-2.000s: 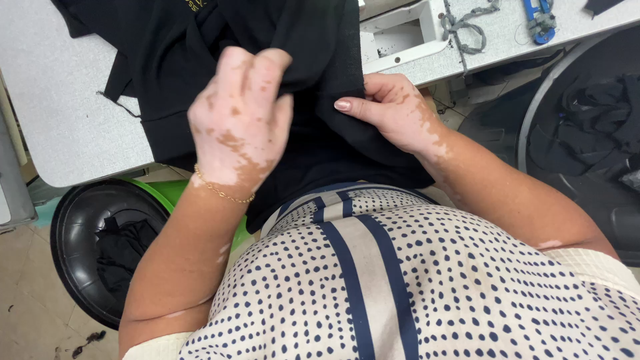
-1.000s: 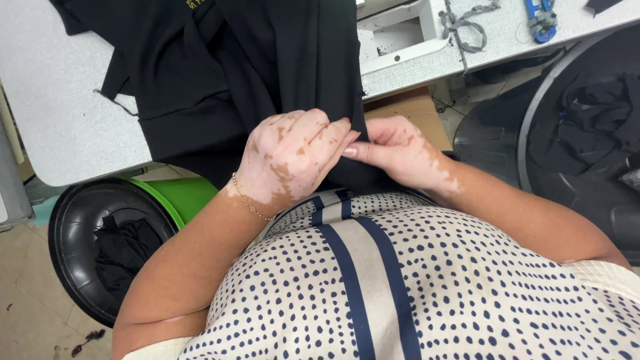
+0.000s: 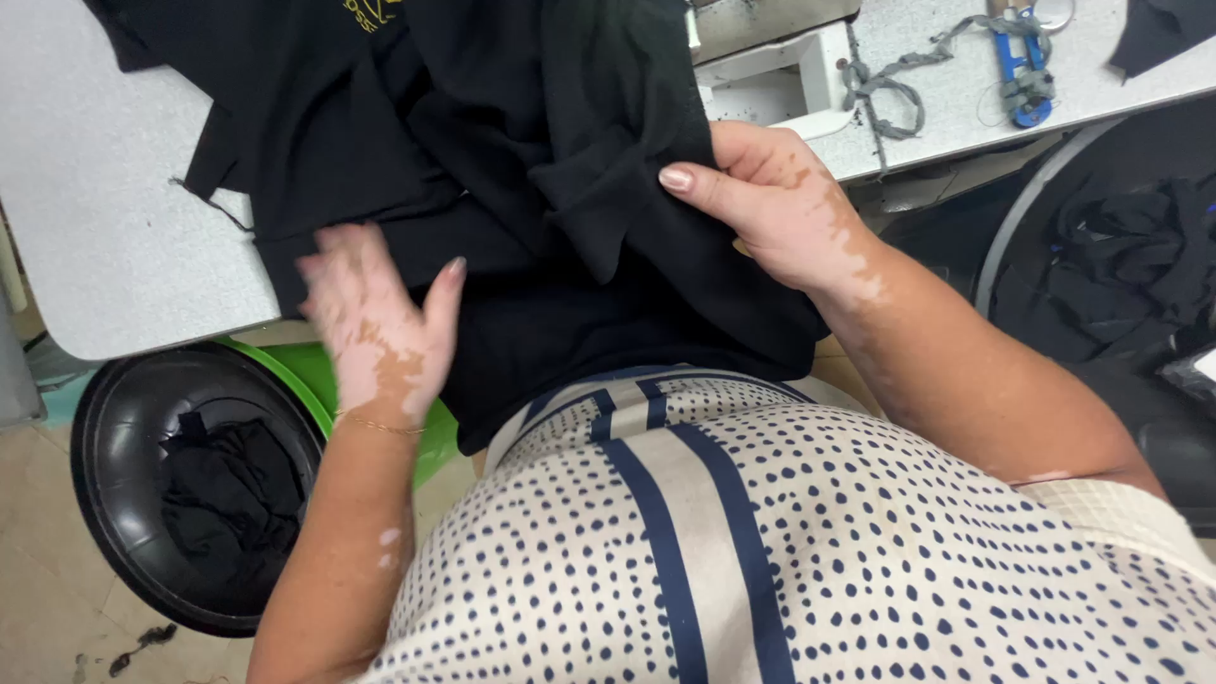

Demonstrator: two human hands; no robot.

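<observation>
A black fabric garment (image 3: 456, 142) with yellow print near its top lies over the table edge and hangs down to my lap. My right hand (image 3: 788, 199) pinches its right edge, with the thumb on top and the fingers mostly hidden behind the cloth. Over the garment's lower left part is my left hand (image 3: 380, 318), slightly blurred, its thumb and fingers spread and nothing gripped in it. Whether its fingertips touch the cloth I cannot tell.
A light tabletop (image 3: 104, 180) carries a white machine base (image 3: 826, 85), a blue-handled tool (image 3: 1031, 57) wrapped with grey fabric strip, and a dark scrap (image 3: 1168, 33). Below stand a black tub (image 3: 104, 494) of dark cloth, a green container (image 3: 294, 366) and a large dark bin (image 3: 1007, 228).
My left hand has left the spot beside my right hand and moved left, its fingers now spread. My right hand still holds the garment's edge, and a fold of cloth now stands out near it.
</observation>
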